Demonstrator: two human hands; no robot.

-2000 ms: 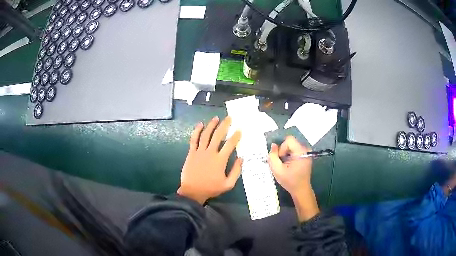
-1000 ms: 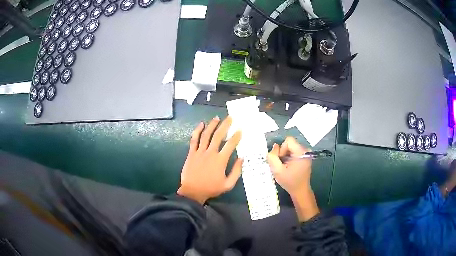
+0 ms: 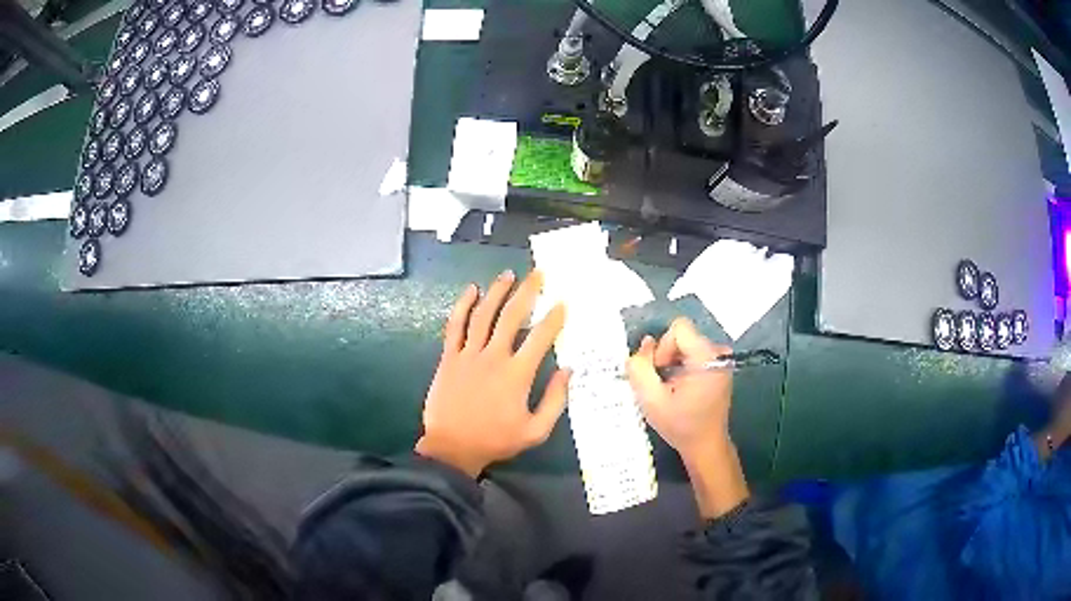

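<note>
A long narrow white record slip [image 3: 613, 440] with rows of marks lies on the green bench in front of me. My left hand [image 3: 487, 382] lies flat with fingers spread at the slip's left edge, fingertips at its upper part; it grips nothing. My right hand [image 3: 685, 387] is bare and holds a thin dark and clear pen [image 3: 746, 359] over the slip's right edge. The pen's rear end points right; its tip is hidden by the fingers.
White wipes [image 3: 740, 285] lie right of the slip. Behind is a black fixture [image 3: 658, 176] with cables, a green label [image 3: 550, 164] and a small bottle [image 3: 590, 150]. Grey boards with round parts [image 3: 154, 176] stand left and right. A person's blue sleeve [image 3: 998, 517] is at lower right.
Both hands stay in nearly the same place on the slip. The pen's rear end has shifted only very slightly.
</note>
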